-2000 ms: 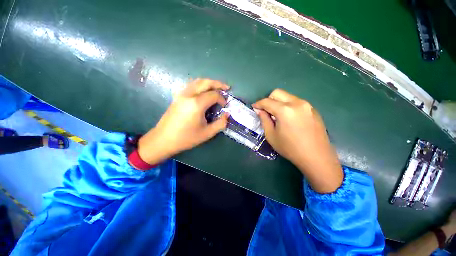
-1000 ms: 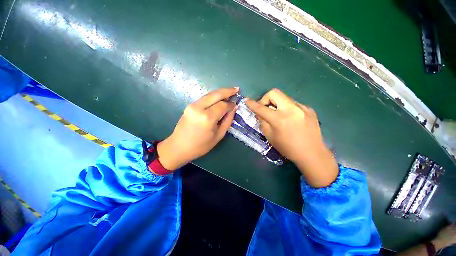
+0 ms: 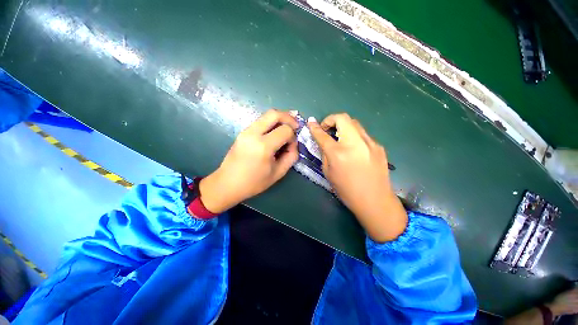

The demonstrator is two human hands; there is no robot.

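Observation:
A phone-like unit (image 3: 312, 166) with a pale strip and dark edges lies slanted on the green bench, its lower right part hidden under my right hand. My left hand (image 3: 256, 159) holds the unit's upper left end between thumb and fingers. My right hand (image 3: 355, 168) is curled over the unit, thumb and index fingertip at the same end, close to my left fingertips. A thin dark tool (image 3: 391, 167) sticks out behind the fingers of my right hand. Any small part between the fingertips is too small to tell.
Two similar units (image 3: 525, 233) lie side by side on the green bench (image 3: 190, 171) at the right. Another unit (image 3: 531, 54) lies on the green belt beyond the worn whitish rail (image 3: 443, 70). Another person's hand (image 3: 561, 306) shows at the lower right edge.
My left hand has moved from the unit's left side to its upper end. My right hand has come to that end too, and the dark tool's tip now shows behind it.

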